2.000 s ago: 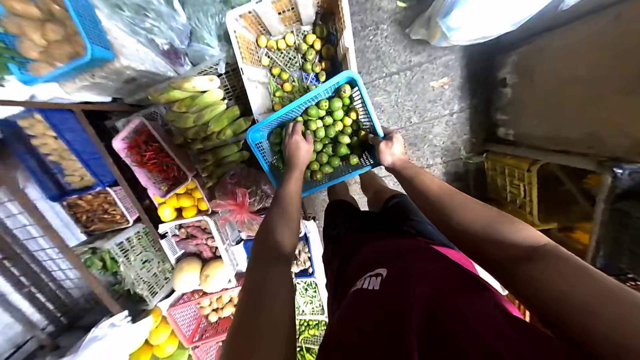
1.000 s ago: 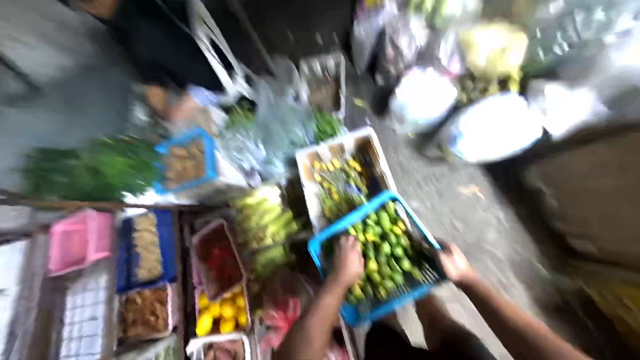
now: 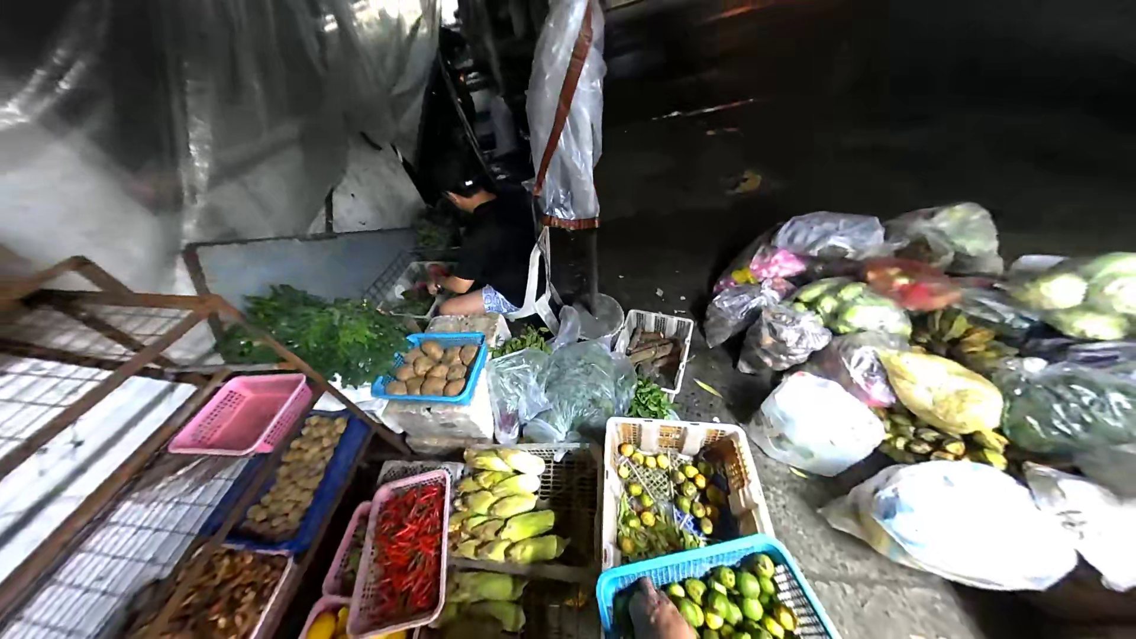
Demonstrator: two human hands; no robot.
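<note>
A blue plastic basket (image 3: 683, 557) of green citrus fruits (image 3: 732, 596) is at the bottom of the head view, cut off by the frame edge. My left hand (image 3: 657, 612) reaches over its left part, beside the fruits; its fingers are partly hidden, so its hold is unclear. My right hand is outside the frame. The basket's far edge lies at the near end of a white plastic crate (image 3: 616, 497), which holds yellow-green fruits (image 3: 690, 490) and a plastic bag. Left of that crate, ears of corn in husks (image 3: 510, 506) lie in a dark crate.
Red chillies (image 3: 410, 550), potatoes in a blue basket (image 3: 435, 368), leafy greens (image 3: 319, 333) and an empty pink basket (image 3: 244, 413) are at left. Filled plastic bags (image 3: 958, 524) crowd the right floor. A person (image 3: 493, 253) sits beyond, near a post wrapped in plastic.
The view has swung up and forward. The blue basket now sits lower in the frame, and my right hand, on its right rim earlier, has left the view.
</note>
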